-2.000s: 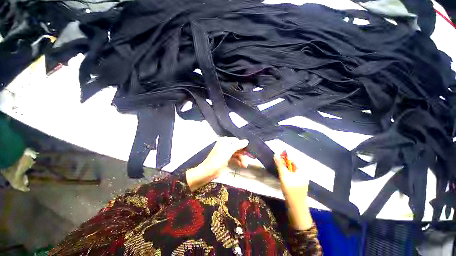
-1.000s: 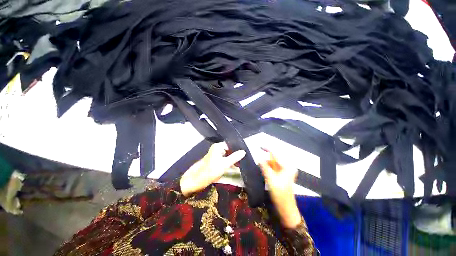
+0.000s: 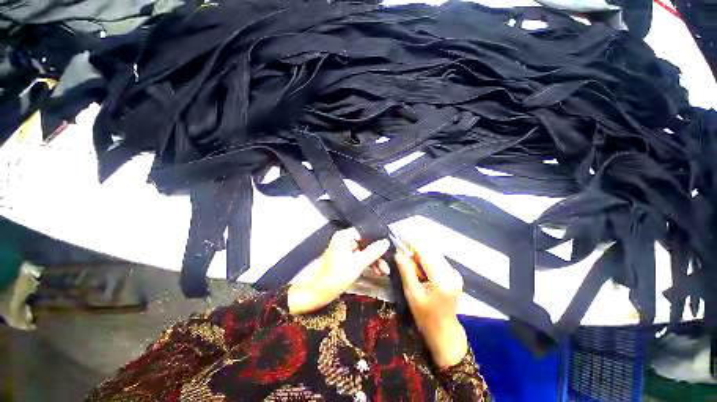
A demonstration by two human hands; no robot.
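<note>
A large heap of long dark strips (image 3: 377, 86) with stitch lines along their edges lies on the white table (image 3: 79, 196). One strip (image 3: 342, 190) runs from the heap down to my hands. My left hand (image 3: 338, 271) pinches this strip near the table's front edge, thumb on top. My right hand (image 3: 428, 286) is just right of it and holds small orange-red snips (image 3: 417, 265). Their metal tip is at the strip's right edge. Most of the snips is hidden in the fingers. The strip's lower part passes down between my hands.
Other strip ends hang toward the table's curved front edge on both sides. A blue crate (image 3: 601, 365) stands below the edge at right, with pale cloth (image 3: 682, 357) beyond it. Grey cloth pieces (image 3: 79, 78) lie at upper left. Something dark green is at the far left.
The strip between my hands has shifted, its lower end now less visible than one second ago. My right hand has moved in to the strip, and the snips' metal tip now shows.
</note>
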